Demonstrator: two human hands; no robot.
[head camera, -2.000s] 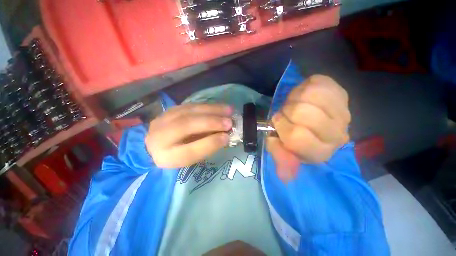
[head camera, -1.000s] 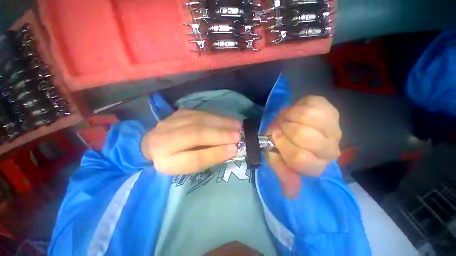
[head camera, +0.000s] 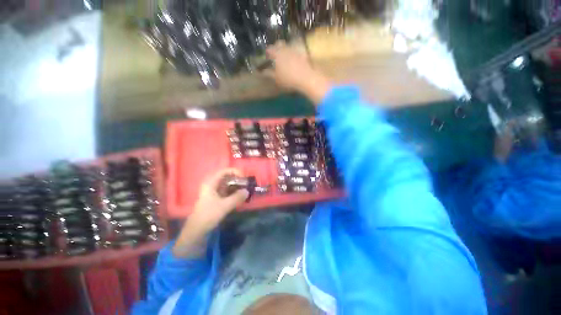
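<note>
My left hand (head camera: 212, 200) holds a black-and-silver metal fitting (head camera: 247, 185) over the front of the pinkish-red tray (head camera: 200, 161). The fitting lies crosswise, its silver end pointing right. My right hand (head camera: 292, 67) reaches far forward to the near edge of a tangled pile of black and silver parts (head camera: 215, 40). A small dark piece is at its fingertips, but blur hides whether they grip it. Assembled pieces (head camera: 298, 165) lie crosswise in columns in the tray's middle and right, partly behind my right sleeve.
A second red tray (head camera: 161, 240) filled with columns of pieces stands at left. A small white label (head camera: 196, 114) lies beyond the tray. A white sheet (head camera: 46, 86) is at far left, crumpled white wrapping (head camera: 433, 61) at right. Another person's blue sleeve (head camera: 520, 191) and hands are at right.
The view has shifted forward over the bench. My hands, earlier together on a fitting before my chest, are apart: my right hand has moved out to the pile, my left hand keeps a fitting over the tray.
</note>
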